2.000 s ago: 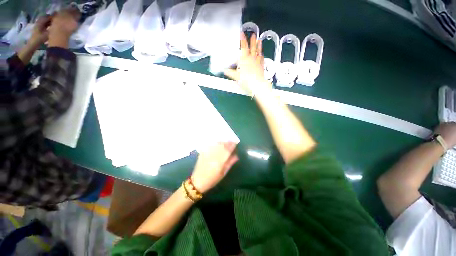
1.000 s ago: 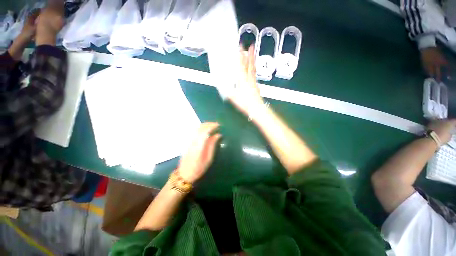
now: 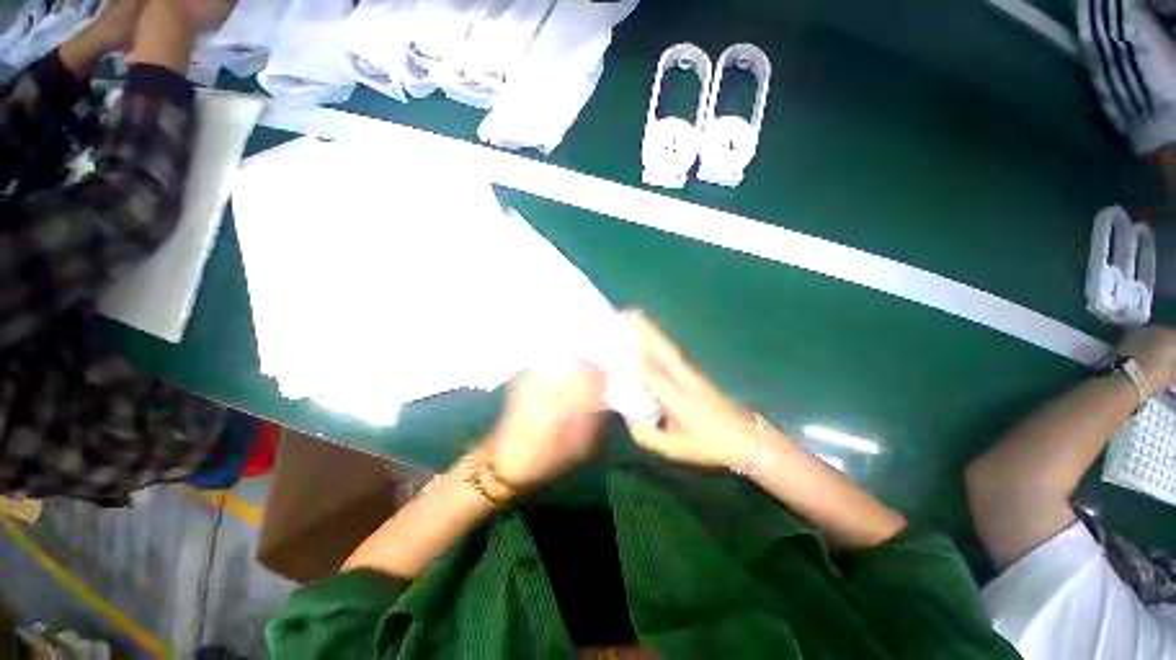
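Note:
Two glossy white loop-shaped plastic units (image 3: 735, 119) stand side by side beyond the white strip. A fanned stack of bright white wrapping sheets (image 3: 387, 277) lies before me on the left. My right hand (image 3: 684, 402) is closed around a white plastic unit (image 3: 641, 407), mostly hidden by the fingers and glare. My left hand (image 3: 548, 423) is blurred at the stack's near right corner, close to my right hand; its grip cannot be made out. Wrapped units (image 3: 548, 84) lie in a row beyond the stack, at the top left.
A plaid-sleeved neighbour (image 3: 123, 194) works at the left, by a pale flat tray (image 3: 194, 245). At the right are a person's forearm (image 3: 1051, 445), a gridded white tray (image 3: 1148, 445) and more units (image 3: 1118, 264). A brown carton (image 3: 329, 503) is below the table edge.
My right hand has come back from the row with a unit, and two remain standing there instead of three. The sheet by that hand now lies with the wrapped row. My hands have come together.

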